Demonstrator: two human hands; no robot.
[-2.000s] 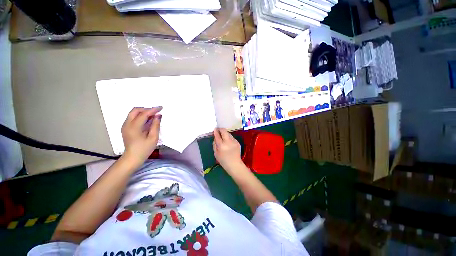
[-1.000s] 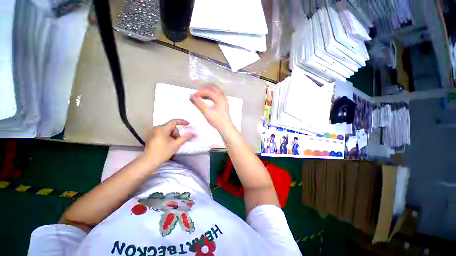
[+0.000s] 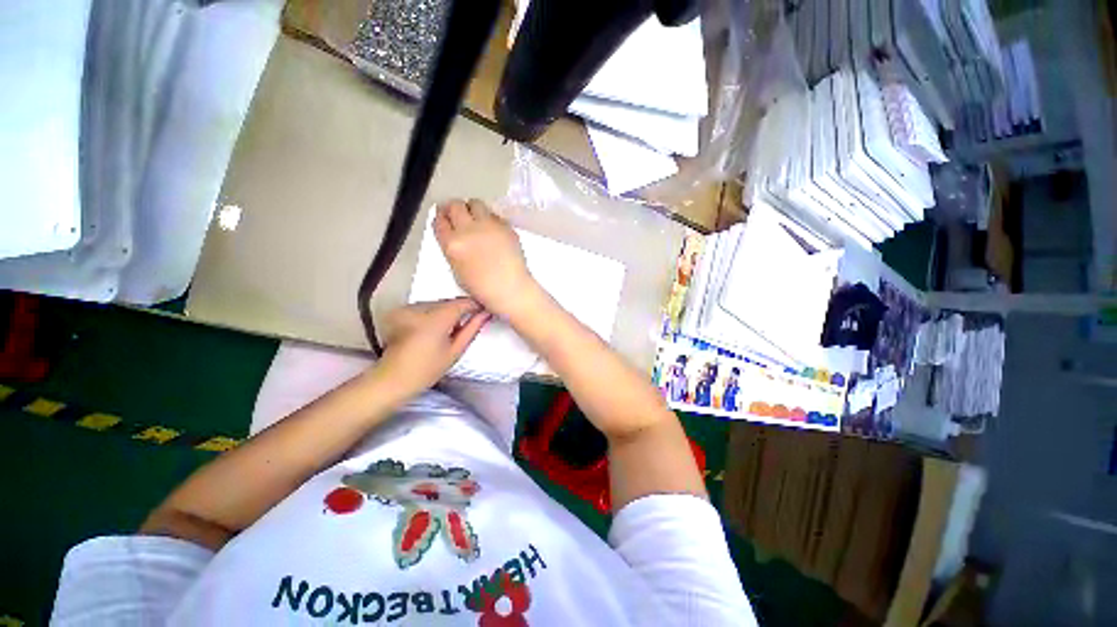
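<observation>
A blank white board point(image 3: 570, 285) lies on the beige bench in front of me, partly covered by my hands and right forearm. My right hand point(image 3: 480, 251) is over the board's far left corner, fingers bent down; whether it pinches something small is hidden. My left hand point(image 3: 426, 338) is at the board's near left edge, thumb and fingers close together beside my right wrist. A thin white sheet point(image 3: 496, 353) shows beside the left fingertips at the near edge; whether the left hand grips it is unclear.
White boards stand stacked point(image 3: 827, 159) at the back right and lie on a printed sheet point(image 3: 759, 390). Large white panels point(image 3: 147, 159) lie far left. A black device point(image 3: 570, 61) and cord point(image 3: 423, 172) hang close to the camera. A red stool point(image 3: 570, 459) stands below the bench.
My right hand has moved left to the board's far left corner. My left hand is a little farther right and its fingers are closer together. The view has turned and shifted.
</observation>
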